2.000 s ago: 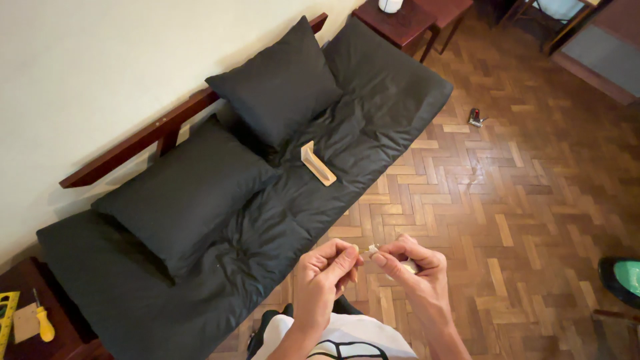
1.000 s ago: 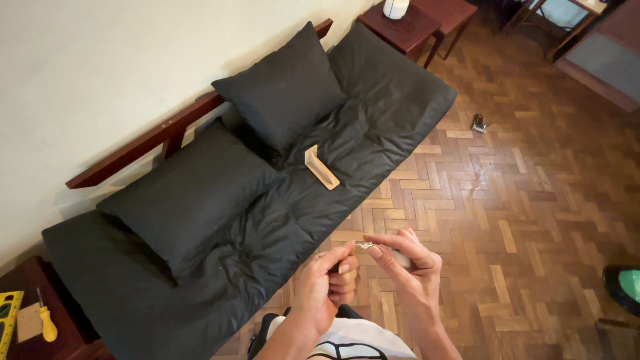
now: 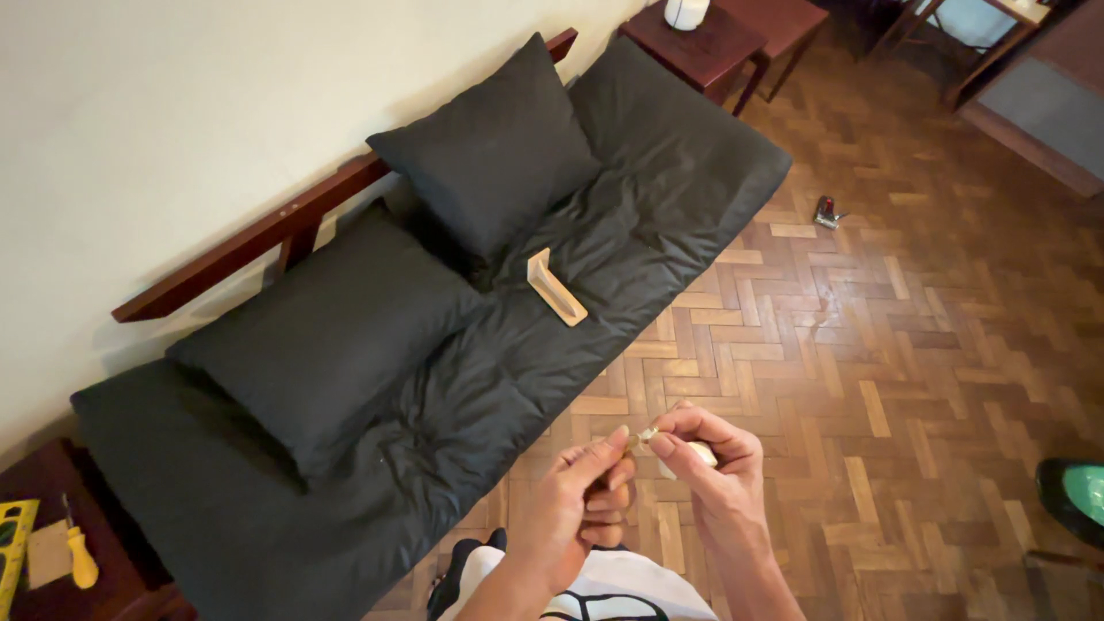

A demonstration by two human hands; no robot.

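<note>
Near the bottom centre, my left hand [image 3: 580, 500] and my right hand [image 3: 720, 470] meet at the fingertips. Between them is a small, pale, shiny piece [image 3: 645, 436], too small to identify, pinched by thumb and forefinger on each side. A white object [image 3: 703, 454], partly hidden by the fingers, is also held in my right palm. Beyond my hands, a light wooden L-shaped bracket [image 3: 556, 293] lies on the black futon mattress [image 3: 517, 371].
Two black cushions [image 3: 492, 147] [image 3: 332, 345] lean on the wooden backrest rail [image 3: 250, 237]. At lower left, a side table [image 3: 129, 578] bears a yellow-handled screwdriver [image 3: 81, 556] and a yellow level [image 3: 13, 552]. A small metal tool [image 3: 827, 213] lies on the parquet floor [image 3: 776, 388].
My fingertips have come together around the small piece; two seconds ago they were slightly apart. The bracket and cushions have stayed in place.
</note>
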